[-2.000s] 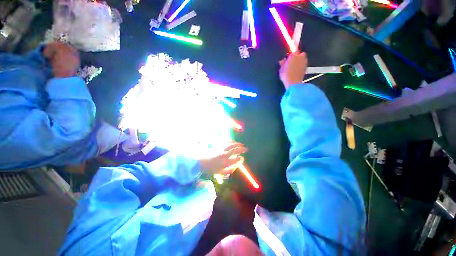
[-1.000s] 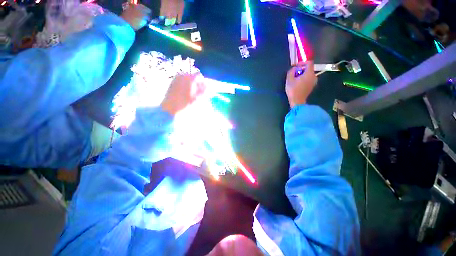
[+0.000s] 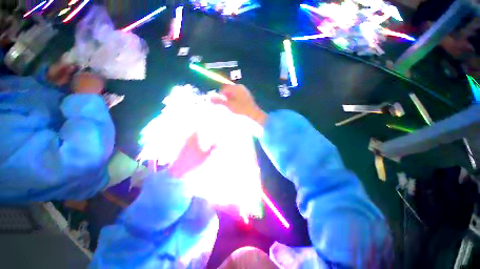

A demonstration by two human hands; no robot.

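Observation:
A pile of lit LED assemblies (image 3: 231, 168) glares white in front of me; most detail in it is lost. My left hand (image 3: 190, 155) lies over the pile's lower left, partly washed out by glare; I cannot tell if it holds anything. My right hand (image 3: 239, 102) is at the pile's upper right edge, its fingers blurred in the glare, so its grip cannot be told. A green-yellow LED light strip (image 3: 208, 73) lies just beyond my right fingertips, beside a flat white strip (image 3: 221, 65) and a white square housing (image 3: 236, 74).
Another person's blue sleeves (image 3: 37, 136) and hands are at left, by a clear plastic bag (image 3: 113, 52). Another lit pile (image 3: 360, 26) lies at the top right. A slanting grey metal support (image 3: 437, 128) crosses the right. A green LED strip (image 3: 290, 63) lies beyond my right hand.
My right hand has moved left from the right side to the pile; the lit strip by it is no longer seen there. My left hand is lower on the pile. The neighbour's arm has drawn back.

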